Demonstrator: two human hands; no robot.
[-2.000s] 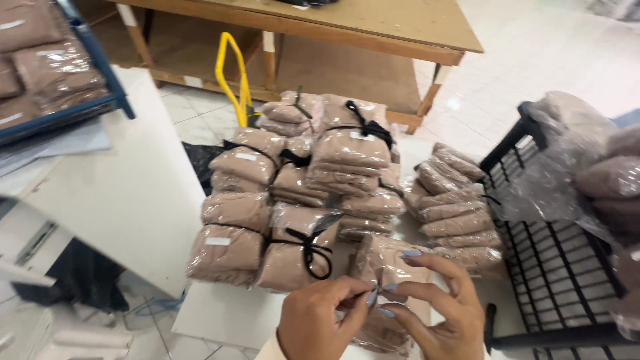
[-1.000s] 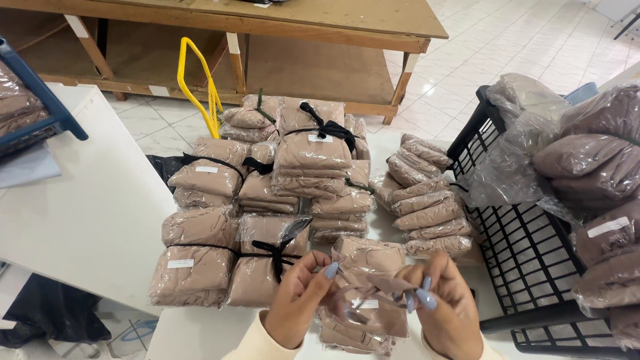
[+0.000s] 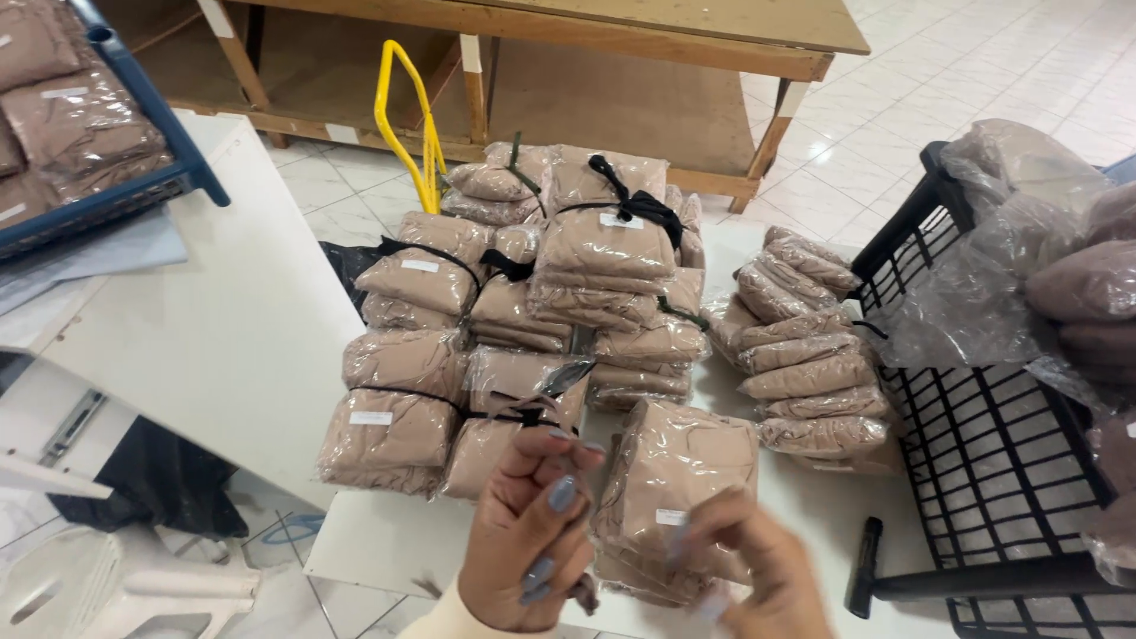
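My left hand [image 3: 537,532] is closed around a thin brownish strip [image 3: 583,595]; a loop of it rises above the fingers and an end hangs below. My right hand [image 3: 759,559], blurred, is over the lower part of a stack of clear-bagged beige garments [image 3: 692,444] with a white label; its fingers are curved and apart, and I see nothing between them. Behind my left hand lies a bagged bundle [image 3: 484,453] tied with a black strip. More tied bundles [image 3: 399,426] stand beside and behind it, one with a black bow [image 3: 626,204] on top.
A leaning row of bagged garments [image 3: 816,364] lies to the right, before a black plastic crate [image 3: 994,461] with more bags. A black marker [image 3: 863,568] is near the crate. A blue crate [image 3: 200,177], yellow handle [image 3: 383,89], wooden table [image 3: 621,35] and white plastic chair [image 3: 133,577] surround the work surface.
My hands were together over the front stack; now they are apart, the left one further left with the strip. The bagged item held between them one second ago is no longer raised.
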